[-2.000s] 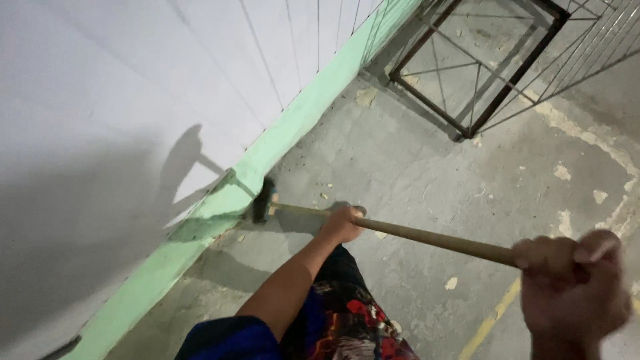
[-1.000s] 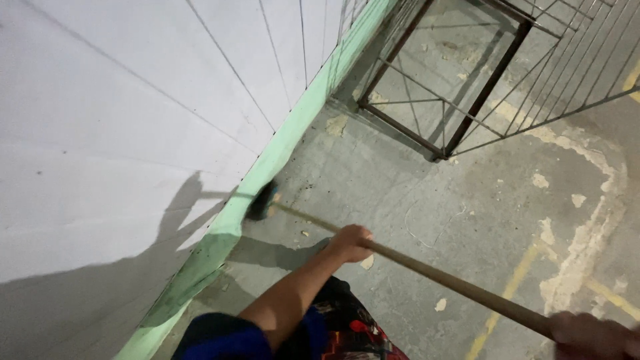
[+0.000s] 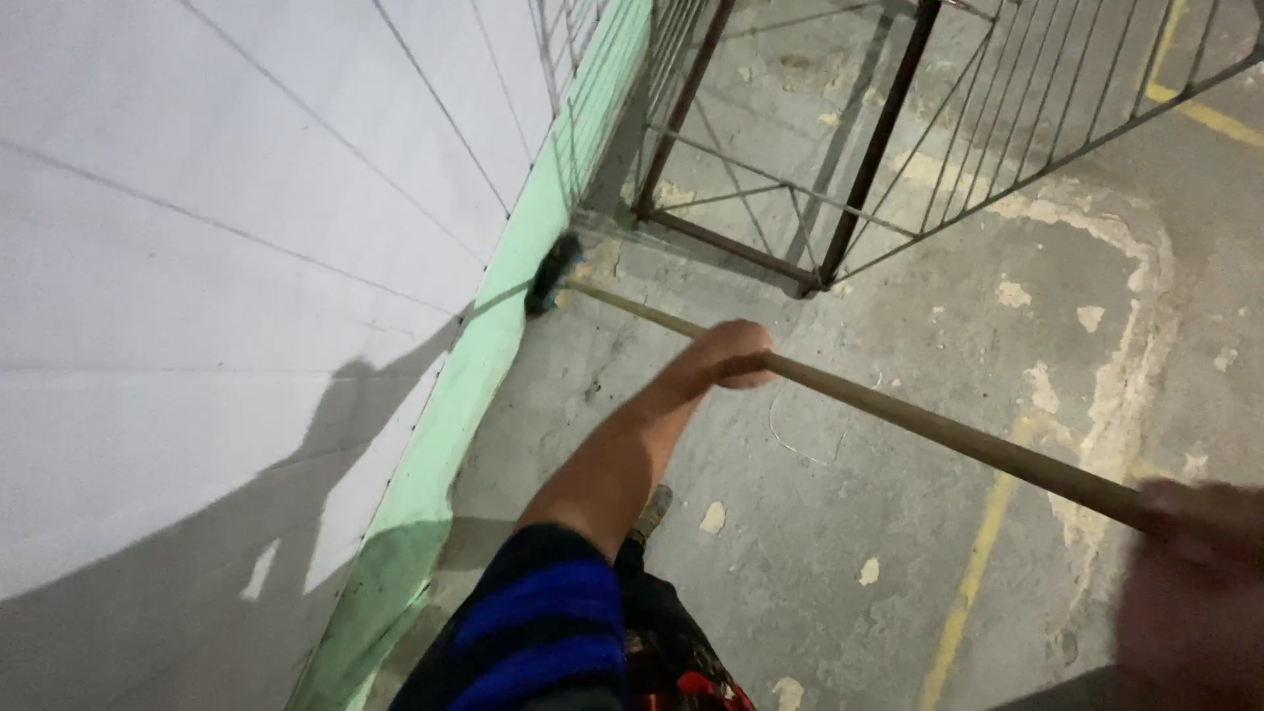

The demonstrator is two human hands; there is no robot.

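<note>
A push-style broom with a dark bristle head [image 3: 555, 275] and a long wooden handle [image 3: 918, 420] runs from the base of the wall toward the lower right. Its bristles are against or very near the green strip at the bottom of the wall. My left hand [image 3: 739, 353] is wrapped around the handle at about mid-length. At the right edge, my right hand [image 3: 1190, 583], blurred, is closed around the upper end of the handle. Thin debris and a loose thread lie on the floor beneath the handle.
A white wall with a green base strip [image 3: 474, 355] stands at the left. Ahead, a metal frame with thin bars [image 3: 731, 252] rests on the worn concrete floor [image 3: 829, 533], close past the broom head. Yellow painted lines and peeled patches mark the floor. One shoe [image 3: 652, 513] shows below.
The broom head has moved along the wall's base toward the metal frame, with both hands still on the handle. The view has shifted, and the frame appears closer.
</note>
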